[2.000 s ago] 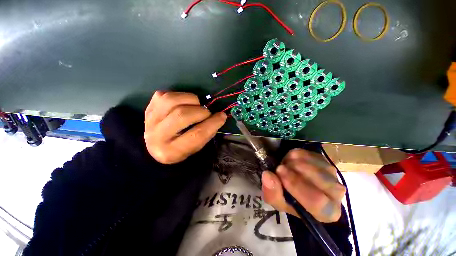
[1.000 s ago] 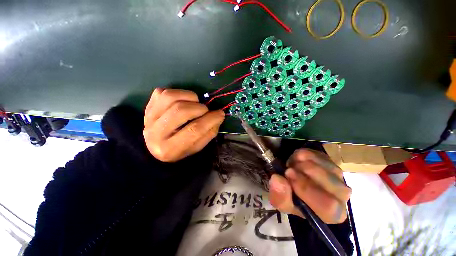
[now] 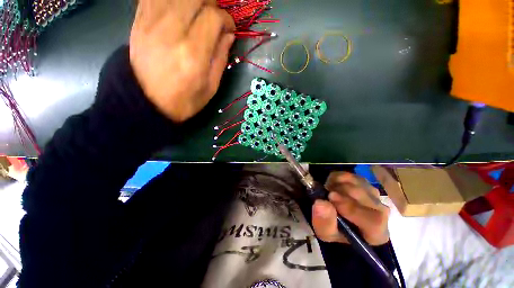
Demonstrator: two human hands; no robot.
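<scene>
The green PCB panel [image 3: 282, 121] lies slanted on the dark green bench near its front edge. Several red connector leads [image 3: 228, 126] with small white plugs hang off its left side. My right hand [image 3: 352, 211] holds the soldering iron [image 3: 304, 177] by its black handle, with the tip over the panel's lower part. My left hand [image 3: 183, 56] is raised at the top left, beside the red lead pile [image 3: 248, 14]. Its fingertips overlap the pile's left side; whether they hold a lead cannot be seen.
Two thin yellow rings [image 3: 295, 57] lie beyond the panel. An orange station [image 3: 484, 53] with a black plug [image 3: 472, 121] is at right. Wired panels [image 3: 11, 22] and a dark panel stack [image 3: 53, 8] are far left. A cardboard box [image 3: 431, 191] and red frame [image 3: 493, 216] are below the edge.
My left hand has left the panel's lead and moved up and left to the pile. The view has shifted, showing the pile and station. The iron stays in my right hand near the panel.
</scene>
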